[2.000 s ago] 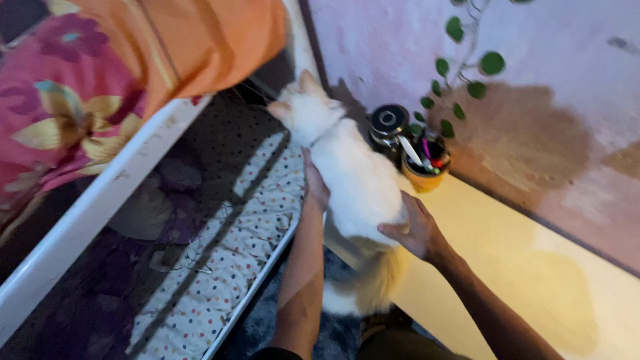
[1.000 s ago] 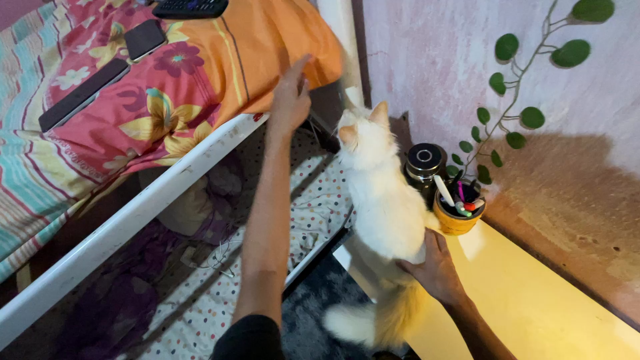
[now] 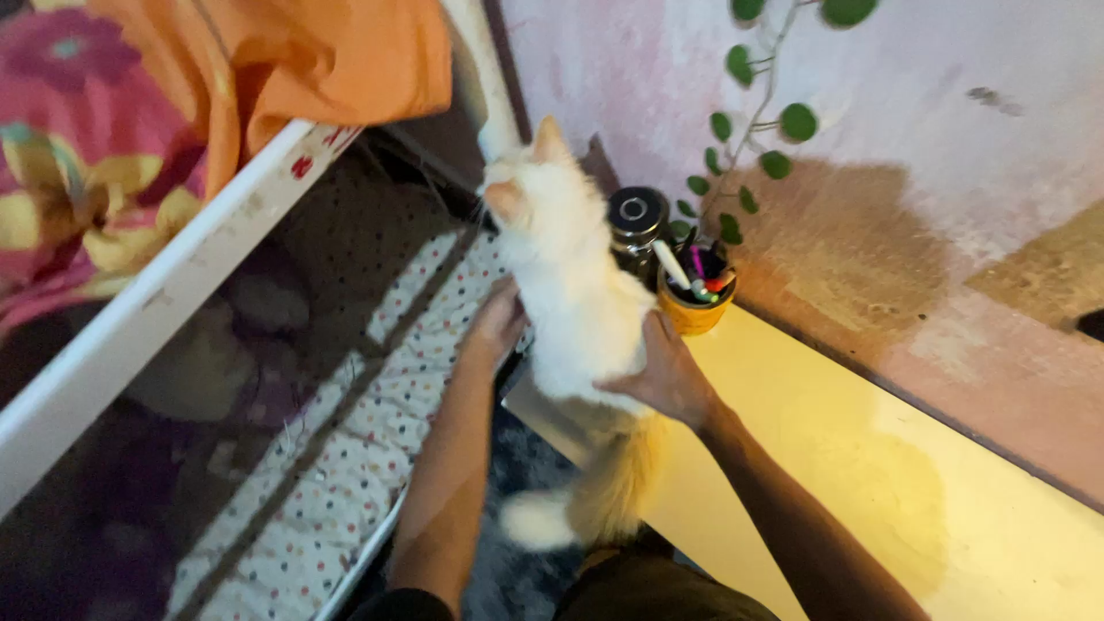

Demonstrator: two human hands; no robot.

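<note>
A white cat with pale orange ears (image 3: 569, 293) is at the corner of a yellow-lit tabletop (image 3: 828, 466), its back toward me and its head turned to the left. My left hand (image 3: 498, 321) touches its left flank, the fingertips partly hidden by its body. Across its right hindquarters lies my right hand (image 3: 660, 371), thumb and fingers spread against the fur. The bushy tail (image 3: 604, 500) hangs toward me and curls left at its tip. Just right of the cat stand a dark lidded container (image 3: 636, 214) and a yellow pot of pens (image 3: 694, 315).
At left is a bunk bed with a white rail (image 3: 164, 302) and orange floral bedding (image 3: 345, 60) above, and a dotted sheet (image 3: 345, 466) below. A trailing plant (image 3: 763, 86) hangs before the stained pink wall (image 3: 931, 172). Dark floor shows between bed and table.
My left hand has come back from the orange bedding to the cat's left side. The right hand remains on its hindquarters. The view has shifted.
</note>
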